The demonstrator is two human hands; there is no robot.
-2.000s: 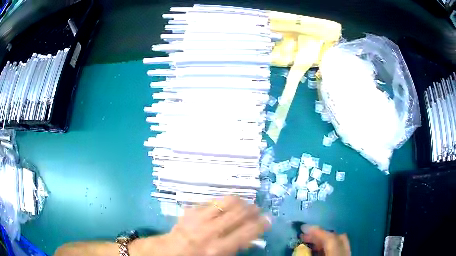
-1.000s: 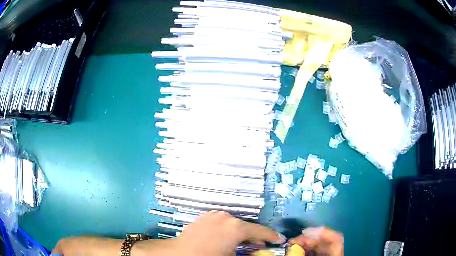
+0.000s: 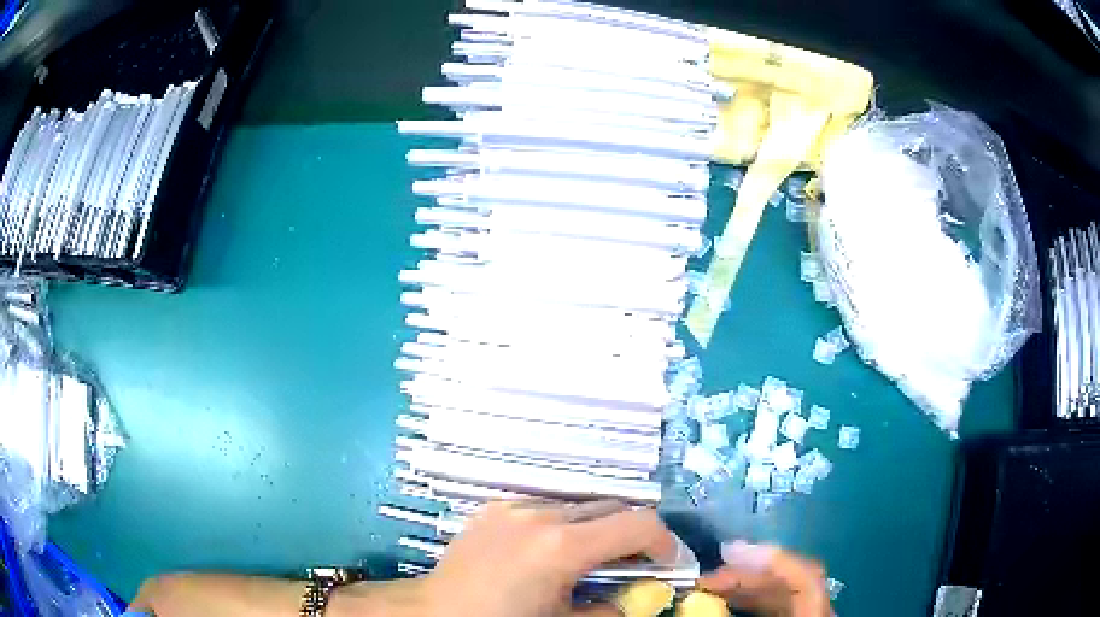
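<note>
A tall stack of white-silver slide shafts [image 3: 567, 277] lies side by side in the centre. My left hand [image 3: 543, 557] is at the stack's bottom end and holds a silver shaft [image 3: 633, 576]. My right hand [image 3: 766, 581] is at that shaft's right end, partly cut off by the bottom edge; its fingers are pinched there, but what they pinch is too small to tell. Yellow finger cots [image 3: 645, 598] show at the bottom edge. A dark object, partly hidden, is beside my right hand. A loose pile of tiny clear end caps [image 3: 766, 440] lies right of the stack.
A clear bag with white contents [image 3: 911, 265] and a yellow strip [image 3: 754, 205] lie at upper right. A black parts tray [image 3: 181, 241] with silver rods stands at left, another at the right edge. A bag of rods [image 3: 66, 434] lies at lower left. A dark box [image 3: 1037, 518] is at lower right.
From two seconds ago, my hands have come together at the bottom around a shaft. Several shafts at the stack's lower end are now spread. The whole view has shifted slightly, with things appearing further right.
</note>
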